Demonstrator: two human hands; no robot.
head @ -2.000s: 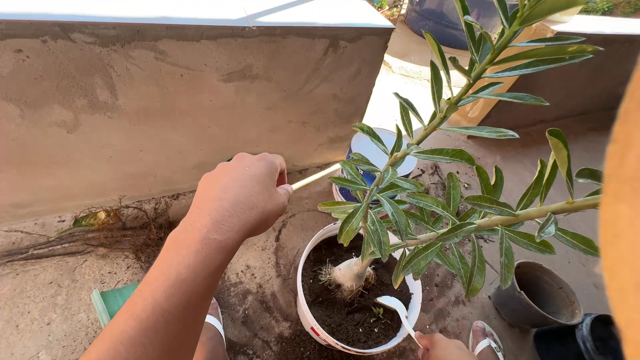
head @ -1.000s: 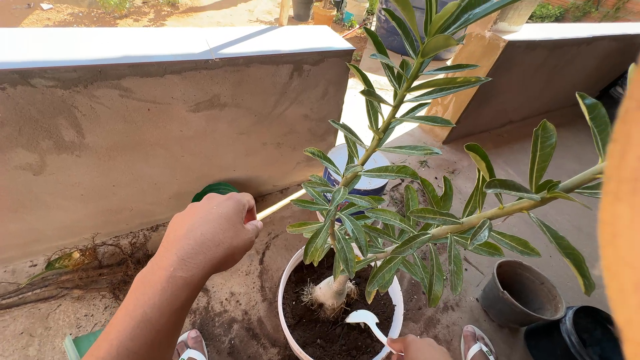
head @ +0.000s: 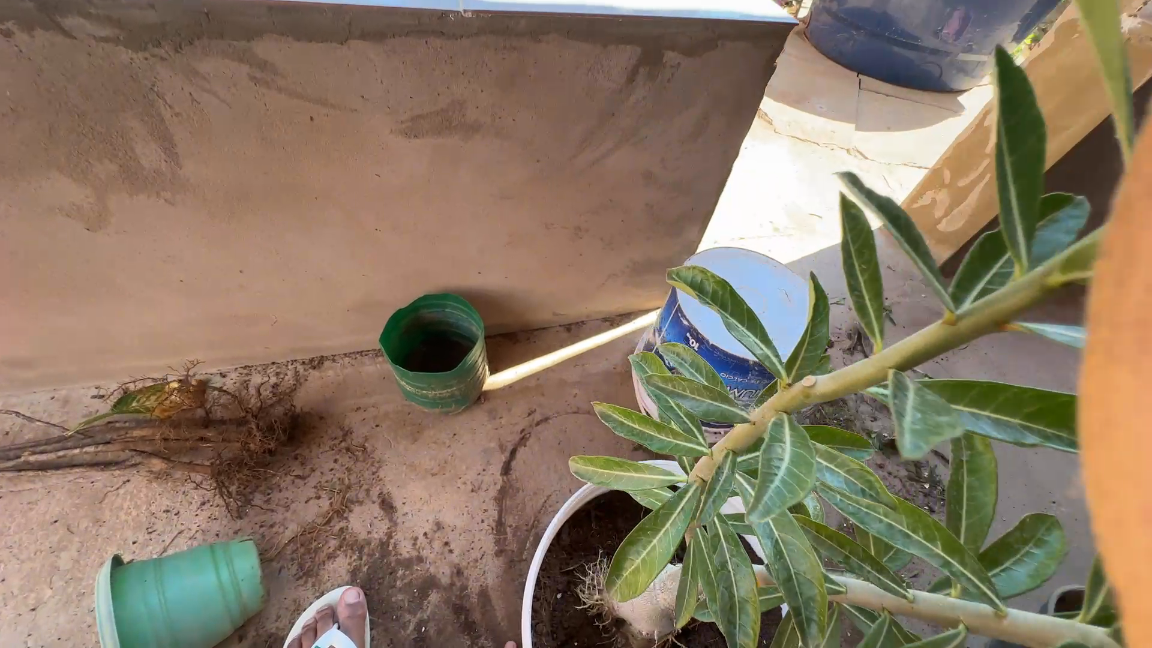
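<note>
Neither of my hands clearly shows; a small sliver of skin at the bottom edge, left of the white pot, cannot be identified. The white plastic pot (head: 551,549) holds dark soil and a plant's swollen pale base (head: 650,605) with fine roots beside it. From it rise thick green stems (head: 864,362) with long leaves, which cover much of the pot. A green plastic container (head: 439,382) with an uneven rim stands upright by the wall. At the lower left a lighter green pot (head: 184,594) lies on its side.
Bare-root stems (head: 117,443) lie on the floor at the left. A blue and white bucket (head: 711,351) stands behind the plant, near the low wall (head: 360,180). A large dark blue container (head: 927,40) is at the top right. A sandalled foot (head: 333,621) shows below.
My left hand, earlier extended in front of the green container, has left the view. My right hand and the white spoon it held in the pot no longer show. The view has shifted.
</note>
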